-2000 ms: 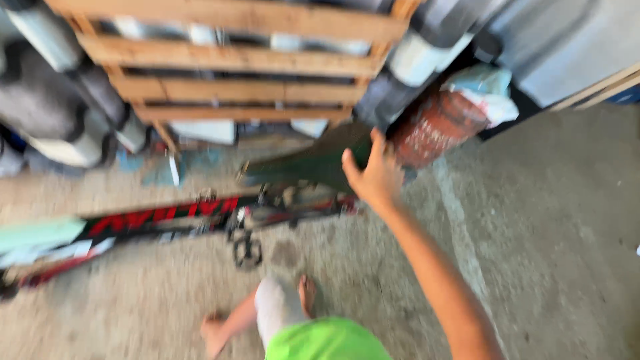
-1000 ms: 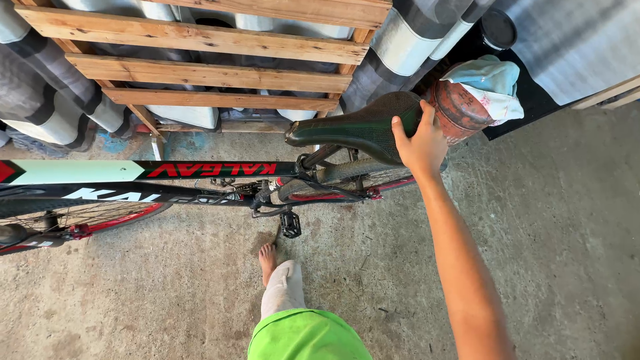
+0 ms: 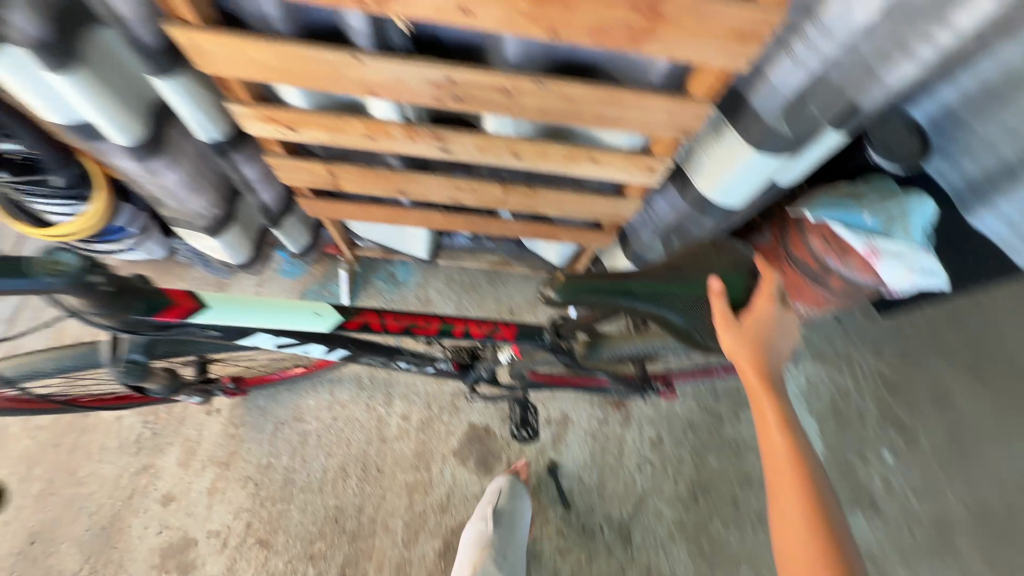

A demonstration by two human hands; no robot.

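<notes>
My right hand (image 3: 760, 324) grips the rear end of a dark bicycle saddle (image 3: 656, 292), thumb on the near side and fingers over the back. The saddle tops a bicycle whose black, red and pale green frame tube (image 3: 264, 312) runs leftward to the handlebar area. Below the frame hangs a black pedal (image 3: 524, 418). Part of the front wheel (image 3: 88, 400) shows at the left edge. My left hand is out of the picture.
Behind the bicycle stands a slatted wooden rack (image 3: 448, 144) between striped curtains (image 3: 744, 152). A reddish container (image 3: 824, 260) with cloth or plastic on top sits beyond the saddle. A yellow cable coil (image 3: 88, 208) is at left; a dark tool-like object (image 3: 558, 484) lies on the concrete floor.
The view has shifted so that the handlebar area, the coil and the dark object on the floor now show. My right hand is still on the saddle's rear.
</notes>
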